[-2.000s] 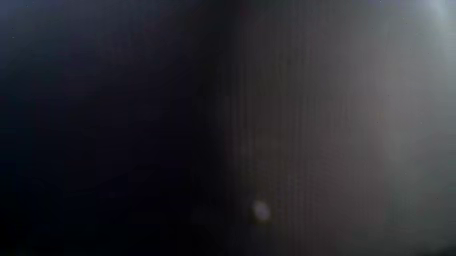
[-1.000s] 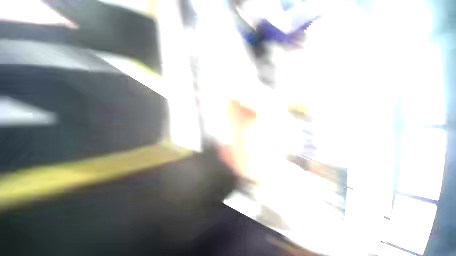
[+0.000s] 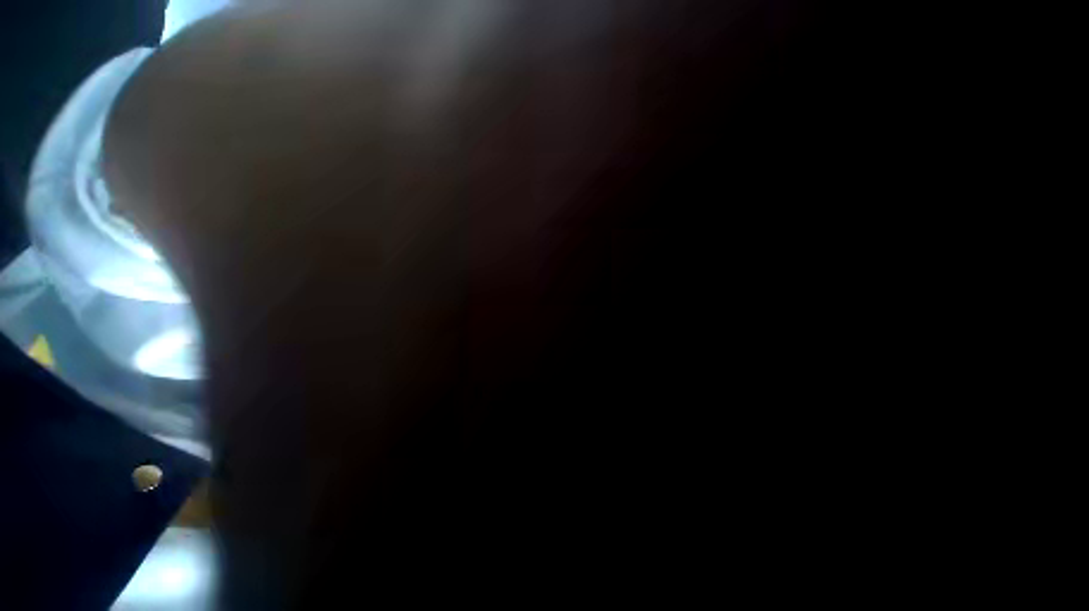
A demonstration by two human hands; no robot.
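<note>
A very near, blurred, dark brown shape (image 3: 311,203) with a rounded edge covers most of the view. It may be a hand or finger over the lens, but I cannot tell which hand. At the lower left is a dark apron (image 3: 60,466) with a round brass-coloured rivet (image 3: 147,477). A piece of tan strap (image 3: 195,506) shows beside the apron corner. No fabric piece can be made out. Neither my left hand nor my right hand can be told for certain.
A pale, shiny curved band (image 3: 90,287) bends down the left side, with a small yellow mark (image 3: 41,351) near it. A bright white patch (image 3: 173,573) lies at the bottom left. The right side is black.
The view went from dark blur to a bright, smeared scene with a yellow strip, and now a dark brown shape covers most of it. The apron and rivet now show at lower left.
</note>
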